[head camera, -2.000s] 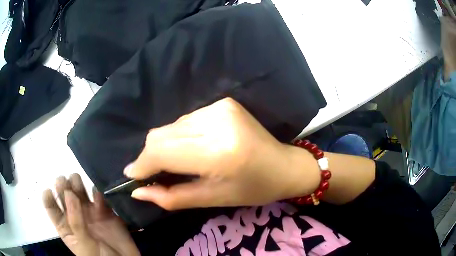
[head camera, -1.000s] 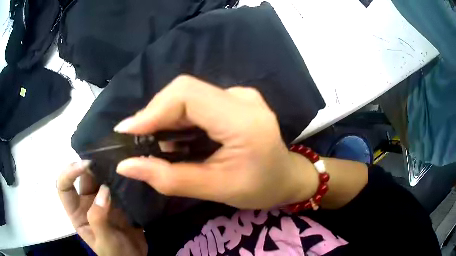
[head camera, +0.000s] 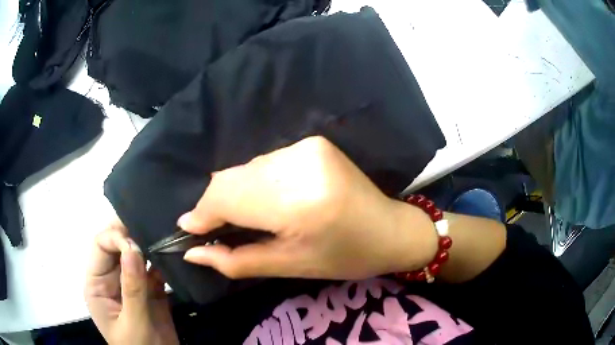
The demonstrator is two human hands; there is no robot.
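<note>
A black bag body lies across the table's front edge and over my lap. My right hand is above its lower left part, closed around thread snips. The silvery blades point left, close to the bag's left edge, with their tips beside my left fingertips. My left hand is at that edge, palm partly up, thumb and fingers pinched together at the bag's border. Any thread between them is too small to tell.
Unfinished black bag pieces with frayed edges lie at the upper left. A black piece with a small yellow sticker lies left. The white table has loose thread bits at the right. Another person's blue-green clothing is at the right edge.
My left fingers were spread, then moved up to the bag's edge and now pinch there. My right fingers opened around the snips and have closed again. The person at the right shifted.
</note>
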